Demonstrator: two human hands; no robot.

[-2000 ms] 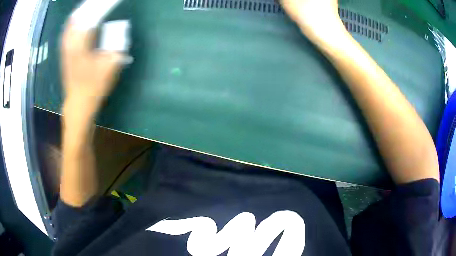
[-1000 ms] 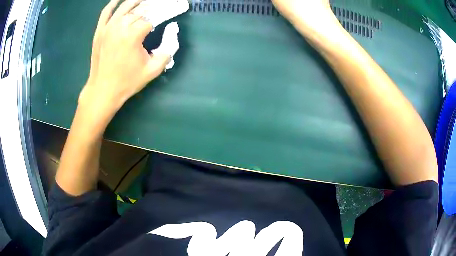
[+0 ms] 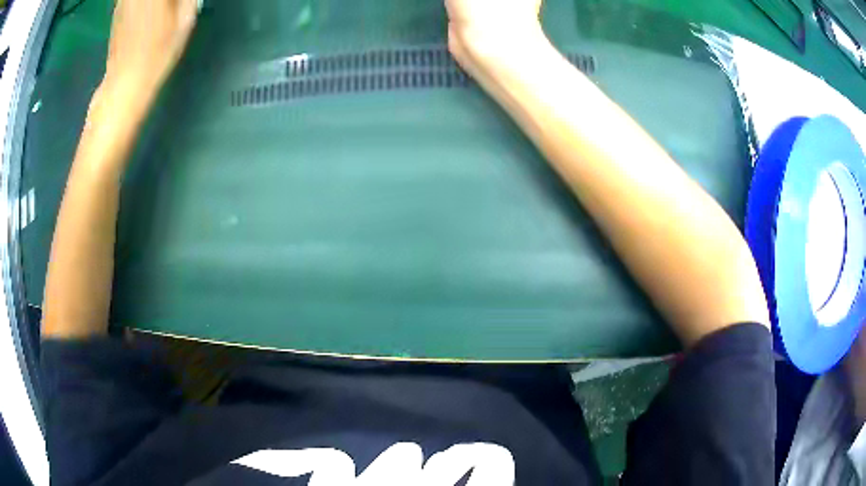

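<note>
A strip of small black die-cut parts (image 3: pixel 361 83) lies in two rows on the dark-green work mat (image 3: pixel 380 218). My right hand (image 3: pixel 494 24) is at the top edge, over the right part of the strip; its fingers are cut off by the picture's edge. My left hand (image 3: pixel 157 33) is at the top left, left of the strip and apart from it; its fingertips are also cut off, with a bit of white showing at its right side. What either hand holds cannot be seen.
A blue-rimmed reel (image 3: pixel 793 237) stands at the right edge. Crinkled clear film (image 3: pixel 729 62) lies above it. A white rail (image 3: pixel 21 380) runs down the left side. Part of another person's grey sleeve (image 3: pixel 821 441) shows at the lower right.
My left hand has moved up and left, its fingers leaving the picture. The view has shifted, so the strip sits lower and further left and more of the reel shows. My right hand stays over the strip.
</note>
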